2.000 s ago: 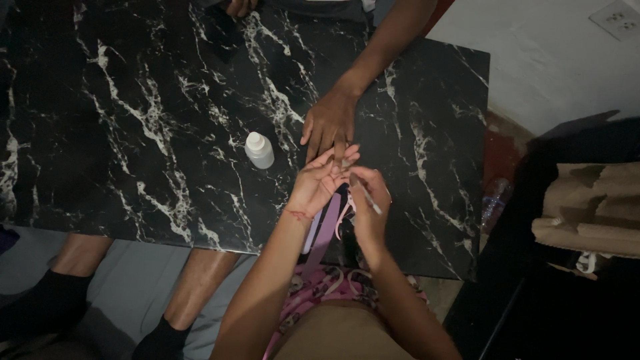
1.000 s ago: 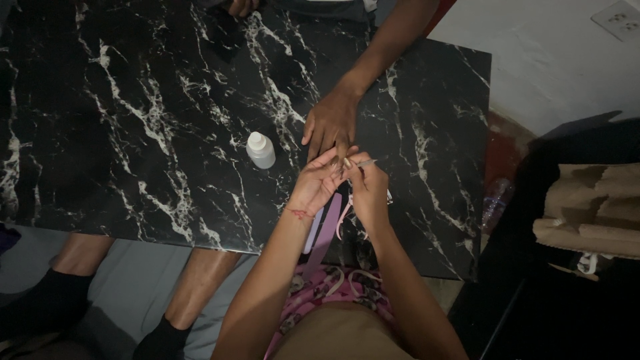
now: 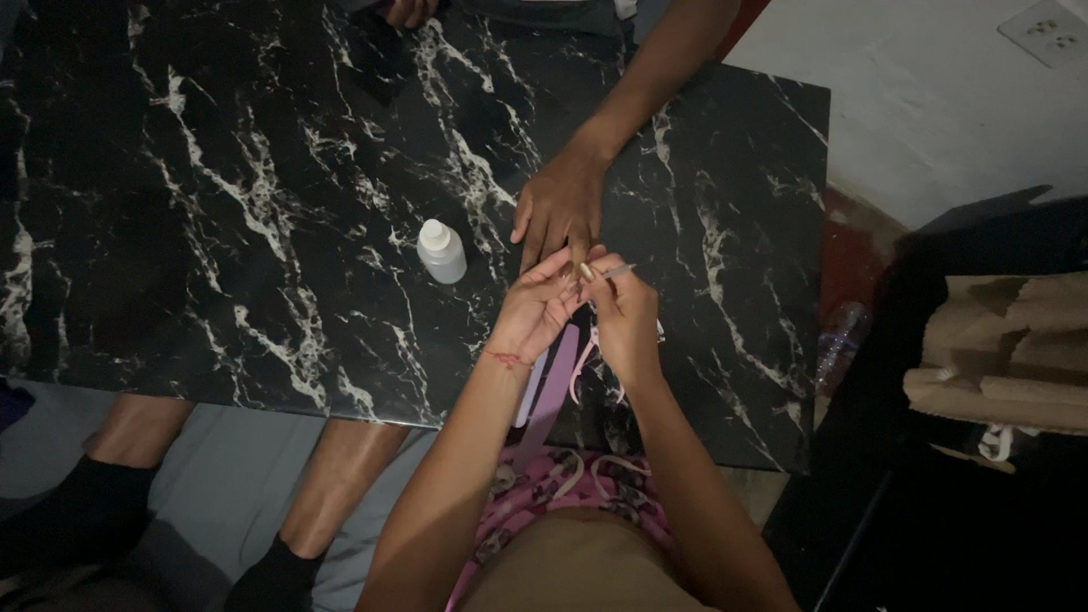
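Observation:
My left hand [image 3: 540,310], palm up with a red string at the wrist, holds the fingers of another person's hand [image 3: 563,204] from below. Between the thumb and fingers of my right hand [image 3: 623,314] is a thin, light-coloured tool [image 3: 619,270], its near end at that person's fingertips; its exact kind is unclear. Below my hands lie a purple nail file [image 3: 557,382], a paler lilac file [image 3: 531,391] and a pink-handled tool [image 3: 582,370], partly hidden by my right hand. To the left of my hands stands a white plastic bottle [image 3: 442,252].
The black marble-patterned table [image 3: 357,212] spans the view. Another hand [image 3: 411,12] rests at its far edge. Legs in black socks [image 3: 276,574] show below left. At the right are brown paper or cardboard [image 3: 1003,353], a clear plastic bottle [image 3: 843,340] and a wall outlet [image 3: 1050,32].
The thin tool in my right hand has turned from pointing down and right to lying nearly level, and my right fingers have shifted with it. My left hand keeps its hold on the person's fingers.

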